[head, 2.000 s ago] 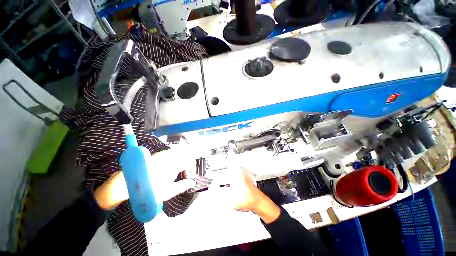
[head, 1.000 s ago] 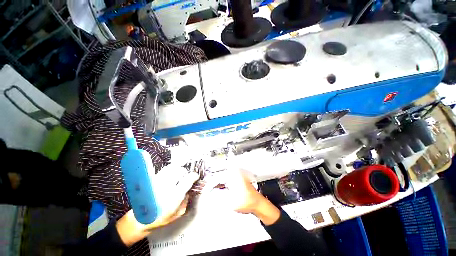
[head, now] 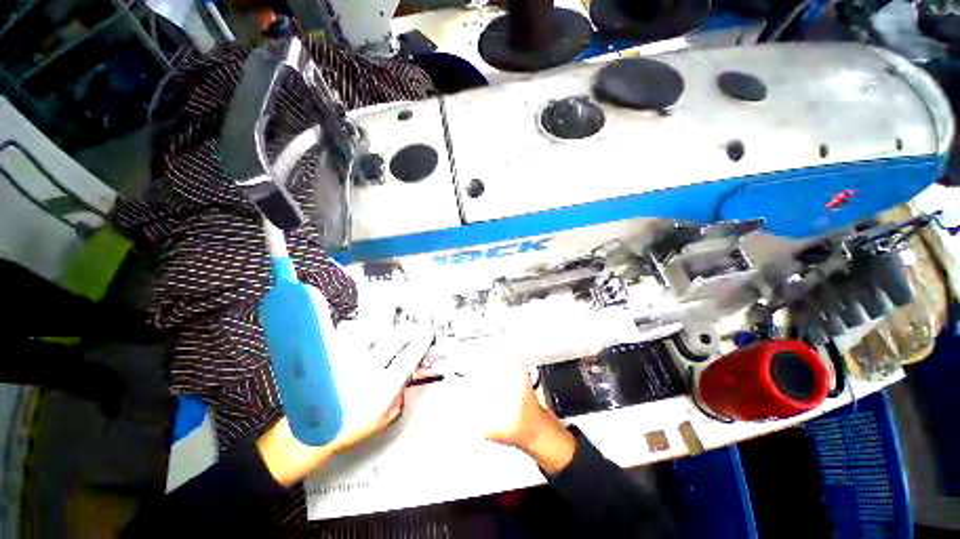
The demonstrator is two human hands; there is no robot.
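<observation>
My left hand lies on the white table left of the needle area, partly behind the blue lamp paddle. My right hand lies on the table in front of the sewing machine. Both hands are washed out by glare. A small dark bit of striped fabric shows by my left fingertips; whether the fingers grip it is not clear. The large heap of striped fabric lies at the left of the machine and hangs over the table edge. The needle is lost in glare.
A smartphone lies right of my right hand, with a red cylinder speaker beside it. A blue crate is below the table at right. Thread stands are behind the machine. A green trolley part and dark legs are at left.
My left hand moved in from the left and now lies flatter near the needle area. Less striped fabric shows between the hands. My right hand stays nearly in place. The view has shifted slightly.
</observation>
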